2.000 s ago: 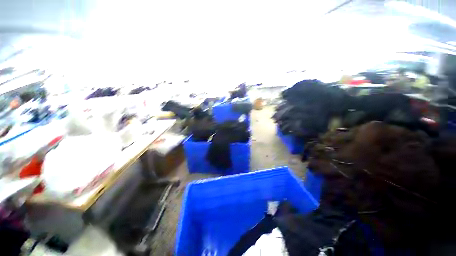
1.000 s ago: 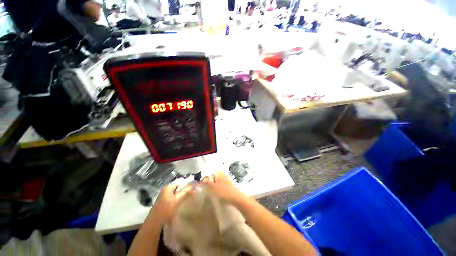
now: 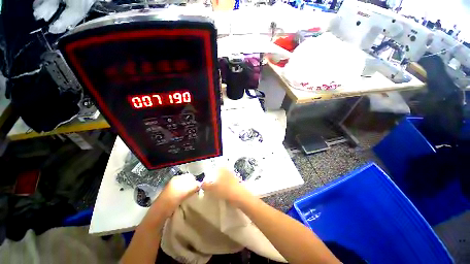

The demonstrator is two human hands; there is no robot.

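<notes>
A beige garment piece (image 3: 203, 227) hangs bunched below my two hands. My left hand (image 3: 178, 192) and my right hand (image 3: 222, 185) are close together, both gripping its upper edge at the front of the white machine table (image 3: 273, 178). The black counter panel (image 3: 149, 93) with a red border shows 007190 above my hands. The machine's working point is mostly hidden by the panel and my fingers. Small dark parts (image 3: 246, 168) lie in heaps right of my hands. A clear plastic bag (image 3: 136, 172) with dark parts lies left of them.
A blue bin (image 3: 371, 221) stands at the right, with another blue bin (image 3: 407, 147) and dark garments behind it. A sewing table (image 3: 330, 93) holds a white bundle. A dark bottle-like object (image 3: 235, 82) stands behind the panel. Beige cloth (image 3: 62, 247) lies at lower left.
The view has moved closer to the panel, which looks larger. My hands still hold the beige piece at the machine. The number is unchanged since one second ago.
</notes>
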